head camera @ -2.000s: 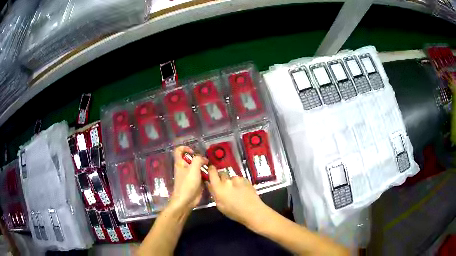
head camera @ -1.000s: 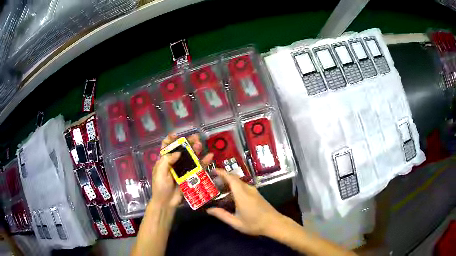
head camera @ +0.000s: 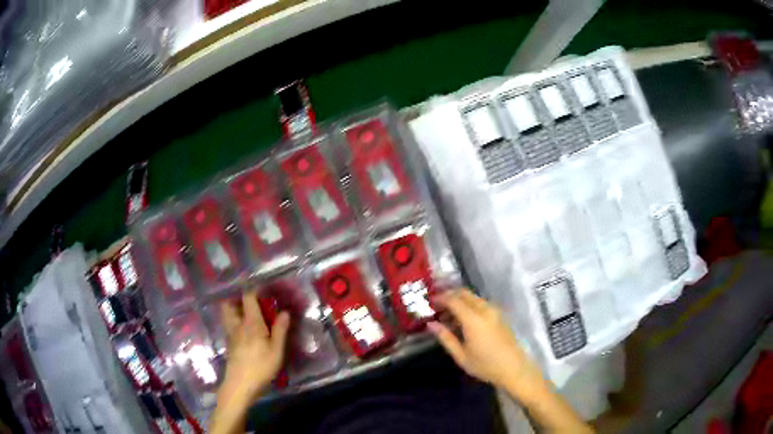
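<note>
A clear blister tray (head camera: 298, 254) lies in front of me with two rows of red phones, backs up. My left hand (head camera: 253, 343) is over the lower row, with a narrow red phone (head camera: 269, 312) showing between its fingers and thumb; the hand hides much of it. My right hand (head camera: 481, 335) is at the tray's right edge, thumb and forefinger apart, fingertips beside the lower right phone (head camera: 408, 278). Another red phone (head camera: 354, 307) lies to its left. The image is blurred.
A white tray (head camera: 585, 199) on the right bears dark-edged front housings (head camera: 562, 315). Phone bodies (head camera: 297, 108) lie on the green belt (head camera: 216, 127) behind. More phone bodies and a white-covered tray (head camera: 72, 339) are left. A raised shelf edge (head camera: 191, 59) curves above.
The phone with the yellow screen surround no longer shows face up. My left hand has moved down-left onto the tray. My right hand has moved right, away from it. The view has shifted.
</note>
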